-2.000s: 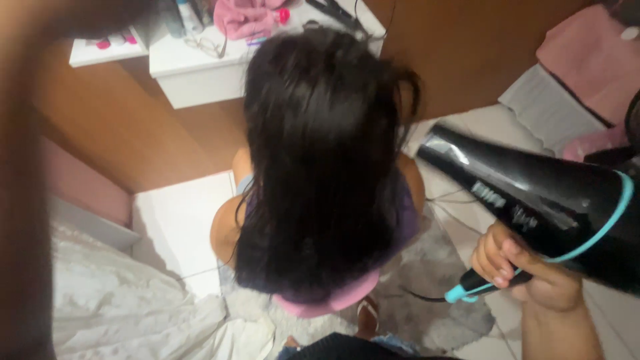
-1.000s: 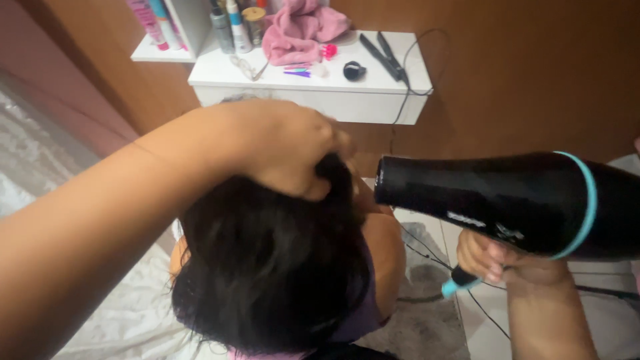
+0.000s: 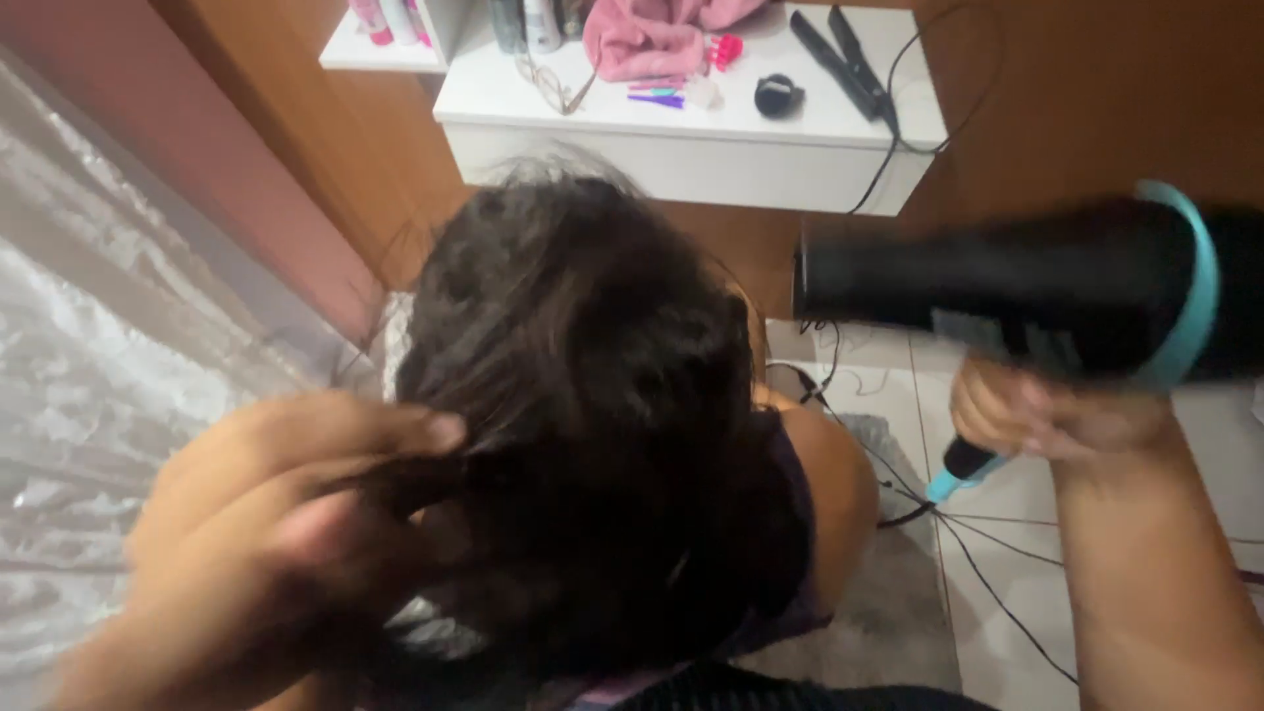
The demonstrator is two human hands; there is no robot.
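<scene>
A seated person with long dark hair [image 3: 583, 395] is in the middle of the view, back towards me. My left hand [image 3: 286, 504] is at the left side of the hair, with strands between its thumb and fingers; its lower part is blurred. My right hand [image 3: 1047, 410] grips the handle of a black hair dryer [image 3: 1037, 286] with a light blue ring. The dryer's nozzle points left at the head, a short way off the hair. Its cord leaves the handle's lower end.
A white shelf [image 3: 671, 163] beyond the head bears a flat iron [image 3: 844, 64], a pink towel [image 3: 642, 35], eyeglasses [image 3: 563, 89], hair clips [image 3: 657, 97] and bottles. Cords [image 3: 997, 583] cross the tiled floor and grey rug [image 3: 869, 612]. A shiny whitish curtain [image 3: 99, 395] hangs at left.
My left hand, out of clear sight two seconds ago, was on top of the head one second ago and is now at the hair's left side. The dryer stays in my right hand.
</scene>
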